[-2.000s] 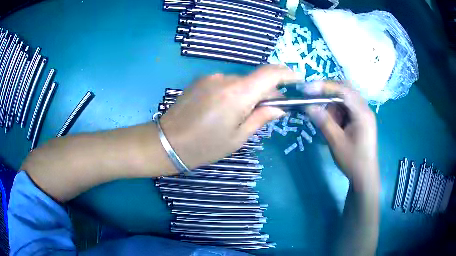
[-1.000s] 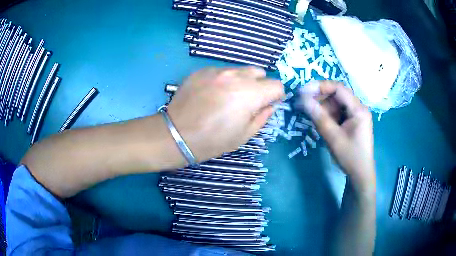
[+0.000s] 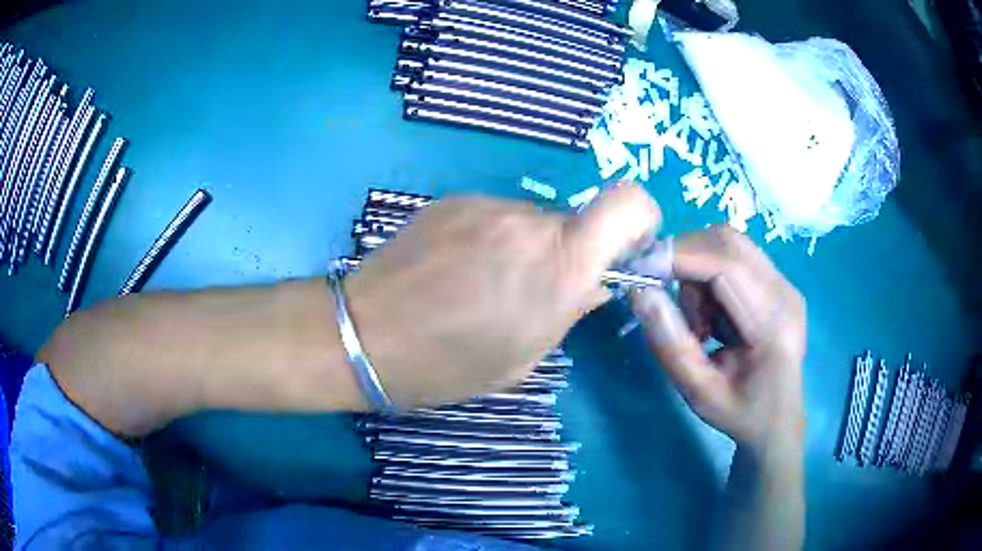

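My left hand (image 3: 474,291), with a silver bracelet at the wrist, is closed around a metal tube (image 3: 630,280); only the tube's short shiny end shows between the hands. My right hand (image 3: 732,323) has its thumb and fingertips at that end. The fingertips are blurred and a pale patch shows there, so I cannot tell whether the right hand holds a white piece. A heap of small white pieces (image 3: 668,140) lies just beyond the hands. One white piece (image 3: 537,187) lies apart, left of the heap.
Tubes lie in a row at the top centre (image 3: 517,70) and in a row under and below my left hand (image 3: 474,468). More tubes are at the far left (image 3: 43,151), one apart (image 3: 167,239). Thinner rods (image 3: 899,414) stand at right. A clear bag (image 3: 808,129) is behind the heap.
The tube end shows between my hands, where it was hidden a second ago. Both hands have moved slightly down and nearer together. A loose white piece shows left of the heap.
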